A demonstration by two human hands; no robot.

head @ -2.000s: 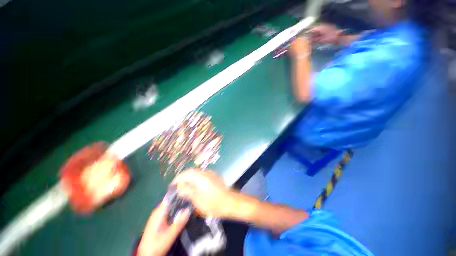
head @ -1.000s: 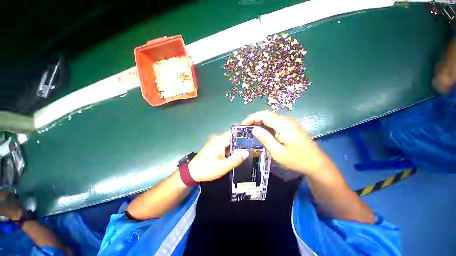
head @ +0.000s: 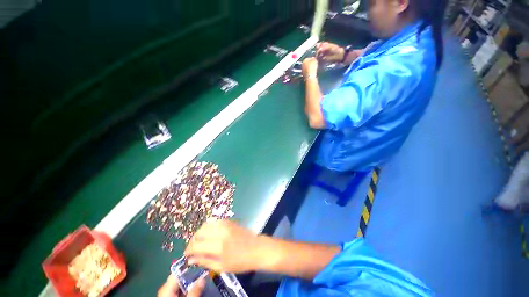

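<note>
A phone body (head: 188,275) with a silver edge is at the bottom of the view, its lower end cut off by the picture's edge. My left hand (head: 181,288) holds it from below left; only some fingers show. My right hand (head: 223,246) is over the phone's top end, fingers bent down onto it; whether it pinches a small part is hidden. A pile of small glinting components (head: 191,200) lies on the green bench just beyond my right hand. The orange-red parts bin (head: 57,268) with pale pieces stands at the lower left.
A white rail (head: 203,138) divides the bench from the green belt, which carries spaced phones (head: 155,134). A person in a blue smock (head: 377,98) works at the bench, upper right. A blue stool (head: 342,188), striped floor tape and boxes are at the right.
The view has swung right, so the bin and pile appear lower left and the neighbouring person is in full view. My hands still hold the phone; my left wrist is out of view.
</note>
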